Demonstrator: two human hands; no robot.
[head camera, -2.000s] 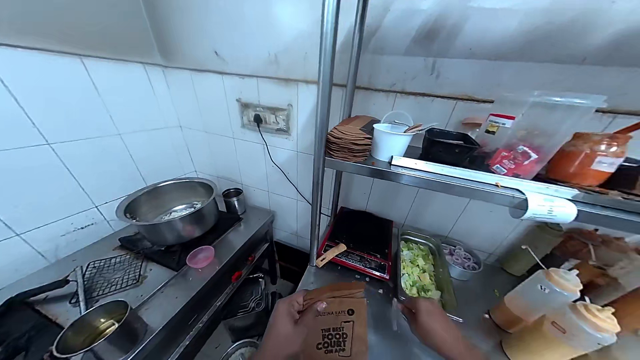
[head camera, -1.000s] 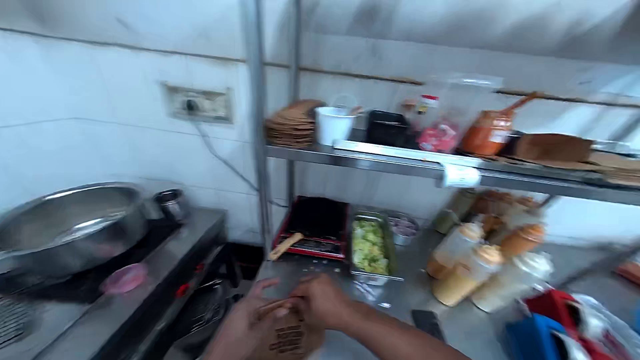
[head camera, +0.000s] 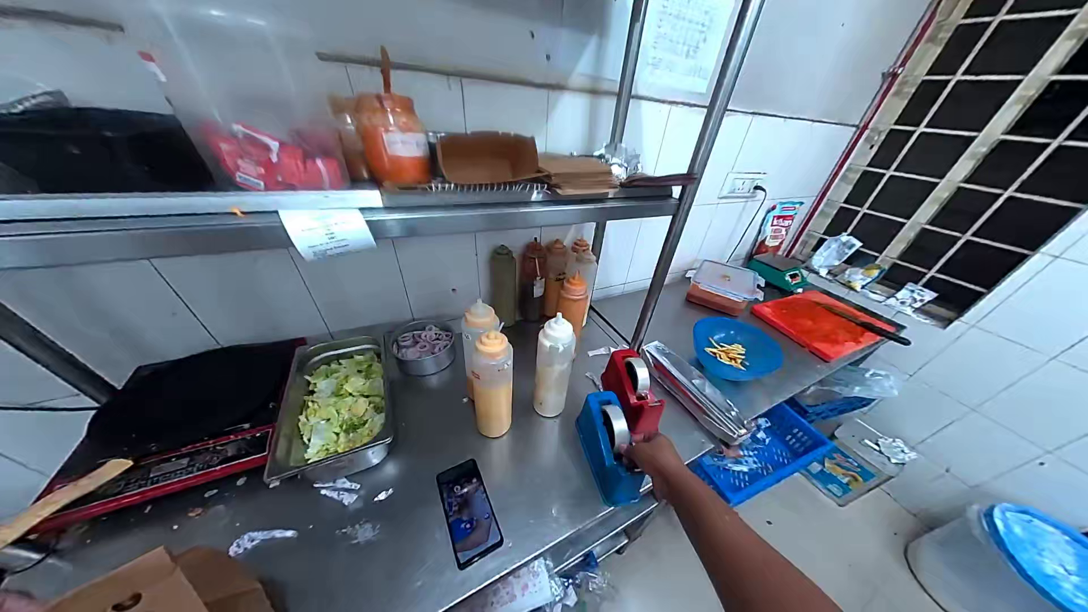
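Observation:
My right hand (head camera: 653, 459) reaches to the front end of a blue tape dispenser (head camera: 614, 450), its fingers at the roll of tape; whether they pinch the tape is hard to see. A red tape dispenser (head camera: 634, 395) stands directly behind the blue one. At the bottom left corner a brown paper bag (head camera: 161, 586) lies partly out of frame. Only a small blurred edge of my left hand (head camera: 21, 597) shows beside it, so its hold is unclear. A smartphone (head camera: 470, 513) rests on the steel table left of the dispensers.
Squeeze bottles (head camera: 493, 384), a bowl of sliced onions (head camera: 423, 347) and a steel tray of chopped lettuce (head camera: 340, 408) stand along the table (head camera: 382, 544). A foil box (head camera: 697, 391), blue plate (head camera: 738, 348) and red cutting board with knife (head camera: 820, 325) are rightward. A shelf (head camera: 510, 206) crosses above.
The view has swung far right. My right hand has left the paper bag, where both hands were together one second ago, and is now at the blue tape dispenser.

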